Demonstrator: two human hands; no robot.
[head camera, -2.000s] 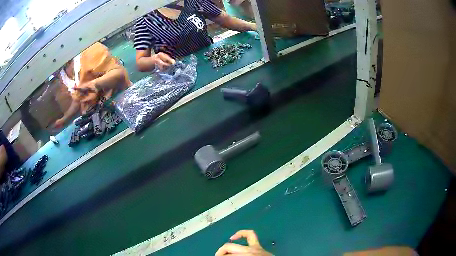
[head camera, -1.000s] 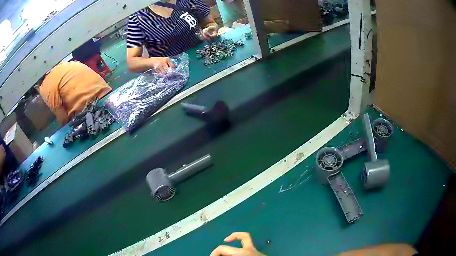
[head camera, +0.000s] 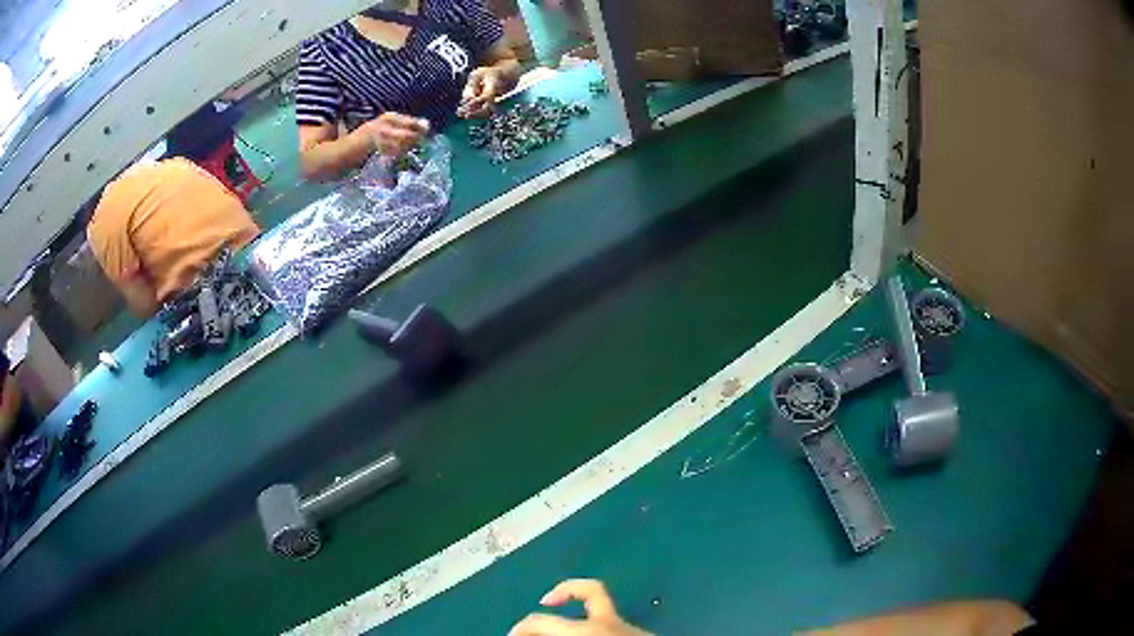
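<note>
My right hand (head camera: 582, 611) shows at the bottom edge, partly cut off, with bent fingers apart and nothing seen in them; a bare forearm (head camera: 951, 619) shows to its right. My left hand is out of the picture. On the bench to the right lie several grey fan units: one (head camera: 806, 395) face up with an open handle channel, one (head camera: 924, 430) with its round head on its side, and one (head camera: 935, 313) behind them. On the conveyor belt lie a grey fan unit (head camera: 289, 519) and a darker one (head camera: 425, 338).
A whitish edge rail (head camera: 728, 388) divides belt and bench. An upright post (head camera: 878, 162) and a brown cardboard panel (head camera: 1026, 186) stand at the right. Across the belt are a clear plastic bag (head camera: 361, 236), small metal parts (head camera: 527, 128), dark handle shells (head camera: 212, 311) and two people.
Both fan units on the belt have moved left and down the picture. The grouped units on the bench keep their arrangement. My right hand has shifted slightly left in view, as the whole view shifted.
</note>
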